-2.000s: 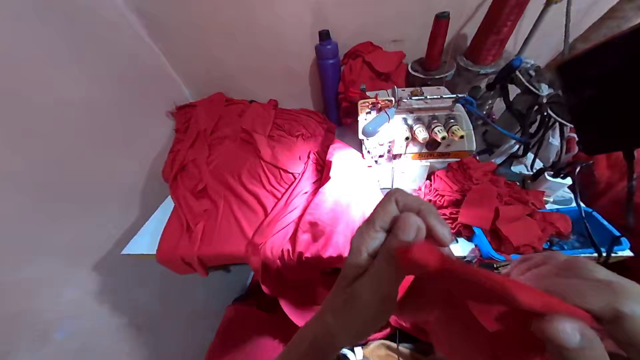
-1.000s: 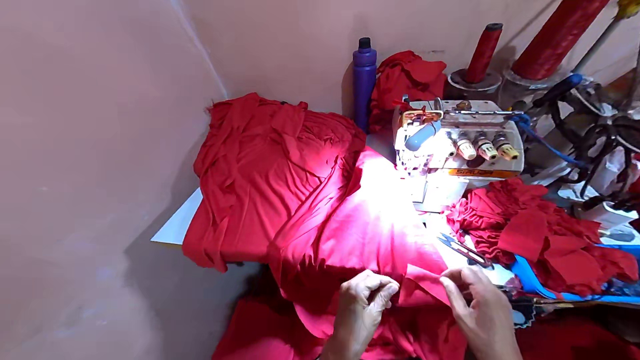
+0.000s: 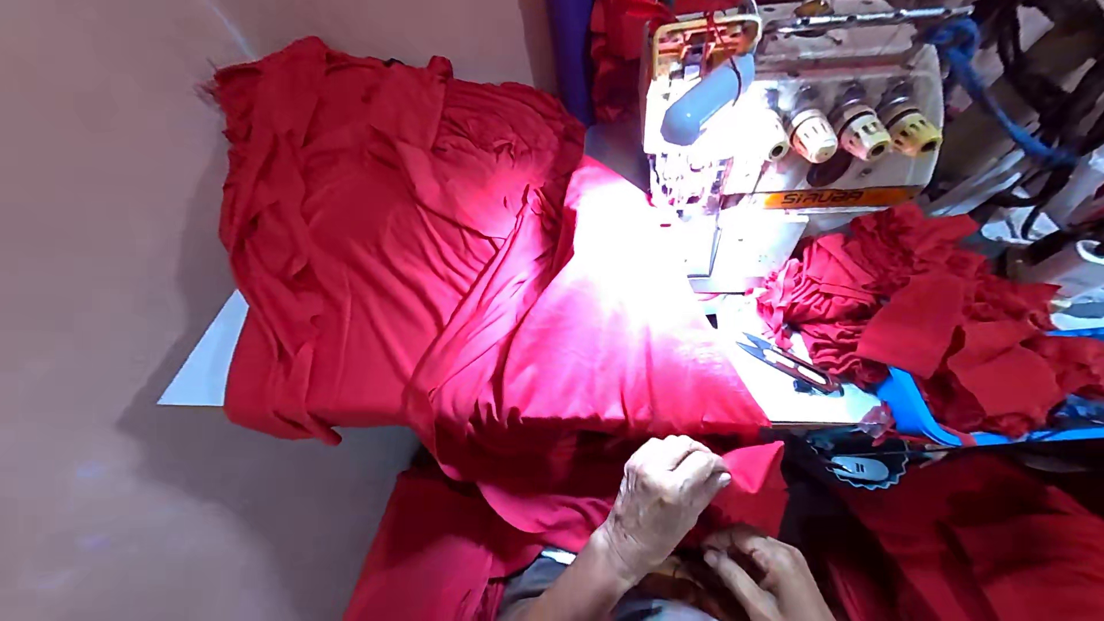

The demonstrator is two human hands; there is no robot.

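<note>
My left hand (image 3: 668, 492) pinches the edge of a red fabric piece (image 3: 752, 470) near the lap, just below the table's front edge. My right hand (image 3: 759, 565) is lower and to the right, its fingers curled at the lower part of the same piece; its fingertips are partly in shadow. Behind them, red cloth (image 3: 604, 371) drapes over the table edge, joined to or lying against a large heap of red cloth (image 3: 345, 216). The overlock sewing machine (image 3: 802, 112) stands beyond, its lamp glaring on the cloth by the needle area.
Thread snips (image 3: 789, 364) lie on the white tabletop (image 3: 828, 414). Right of them, small red fabric pieces (image 3: 931, 319) fill a blue tray (image 3: 918, 418). A purple bottle (image 3: 571, 60) stands left of the machine. More red cloth (image 3: 975, 535) hangs at lower right; a wall is at left.
Two seconds ago both hands held red fabric close to the camera. They are now lower, over the lap, and the right hand has moved below the left since one second ago.
</note>
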